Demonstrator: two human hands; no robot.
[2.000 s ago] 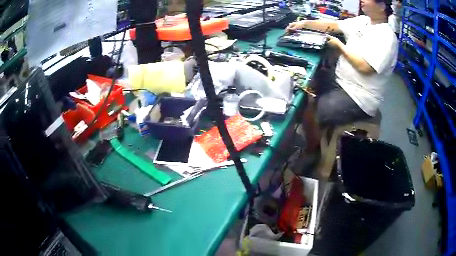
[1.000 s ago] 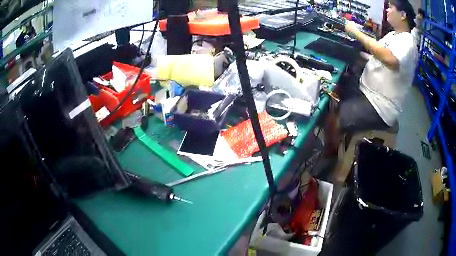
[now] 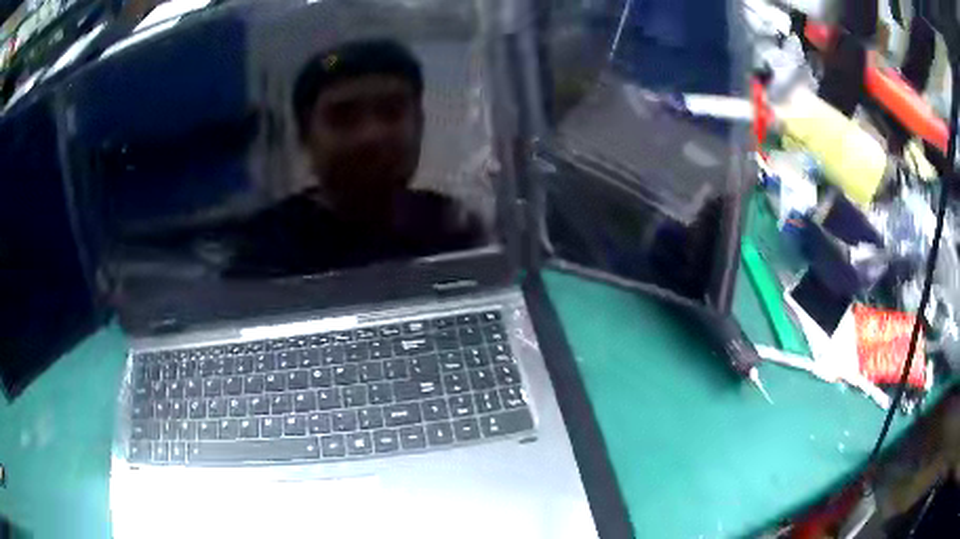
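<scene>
The triple-screen laptop stands open in front of me, its black keyboard [image 3: 332,390] set in a grey palm rest [image 3: 358,505]. Its middle screen [image 3: 284,158] is dark and reflects a person. The right side screen [image 3: 642,158] is angled outward and dark. The left side screen [image 3: 37,242] is cut off by the picture's edge. An electric screwdriver [image 3: 732,347] with a thin silver bit lies on the mat, partly behind the right side screen. Neither of my hands is in the picture.
Right of the laptop on the green mat [image 3: 695,453] are a green strip [image 3: 772,295], a dark parts box [image 3: 851,226], a red bubble-wrap sheet [image 3: 886,345] and a blurred yellow item [image 3: 842,153]. A black cable [image 3: 926,305] hangs at the right.
The view has swung left from the cluttered bench end to the laptop. The seated person and the black waste bin are out of view.
</scene>
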